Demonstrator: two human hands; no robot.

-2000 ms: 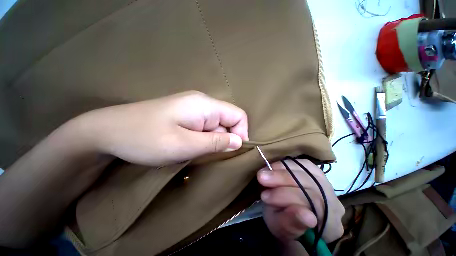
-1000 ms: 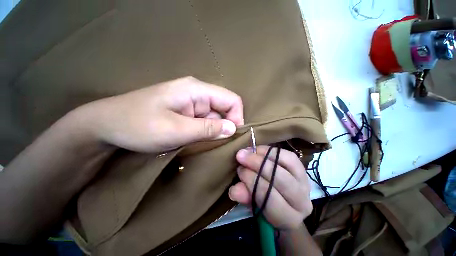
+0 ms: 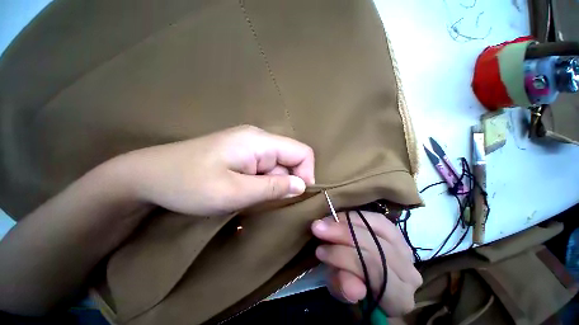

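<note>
A brown bag body lies over the white table's edge, its zip edge on the right. My left hand pinches the raised seam between thumb and fingers. My right hand is closed around an awl, its green handle partly showing below. The thin metal shaft points up, its tip at the seam just right of my left thumb. A black cord loops over my right hand. Whether the tip is in the seam or only touches it is hard to tell.
On the white table at the right lie pink-handled snips tangled in black cord, a pale stick, a yellowish block and a bottle beside a red and pale-green wrap. Another brown bag is at lower right.
Since one second ago, both hands and the seam show lower in view. My right hand has shifted right and down, and the awl shaft tilts more. My left hand keeps its pinch.
</note>
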